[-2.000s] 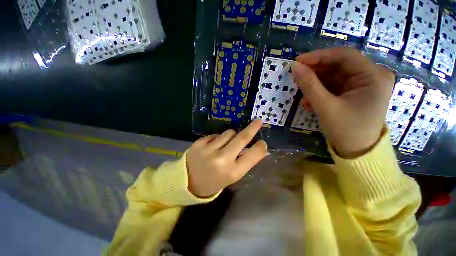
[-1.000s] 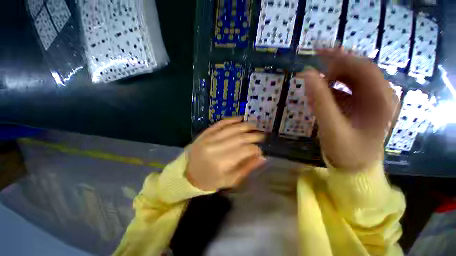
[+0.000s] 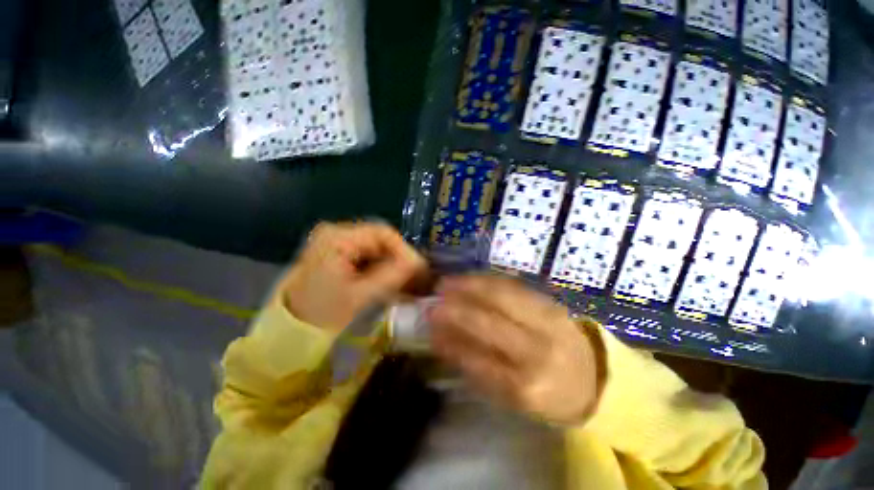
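Note:
A clear tray (image 3: pixel 419 206) holds rows of circuit boards. The leftmost board in the front row (image 3: pixel 465 199) and the one behind it (image 3: pixel 493 69) show bare blue with gold pads. The other visible boards carry white die-cut pieces (image 3: pixel 527 220). My left hand (image 3: pixel 350 273) and my right hand (image 3: pixel 517 345) are close together in front of the tray's near left corner, both blurred, fingers bent. A small blurred white piece (image 3: pixel 412 323) shows between them, against my right fingertips. Which hand grips it, I cannot tell.
A thick stack of white sticker sheets (image 3: pixel 292 77) lies left of the tray on the dark green bench (image 3: pixel 192 201). A loose clear sheet with several white pieces (image 3: pixel 158 38) lies farther left. Strong glare covers the tray's right end. A yellow line (image 3: pixel 144 284) marks the grey floor.
My right hand has come off the front row, left and down beside my left hand. My left hand has moved left off the tray edge. The white piece now shows between them. The view has shifted.

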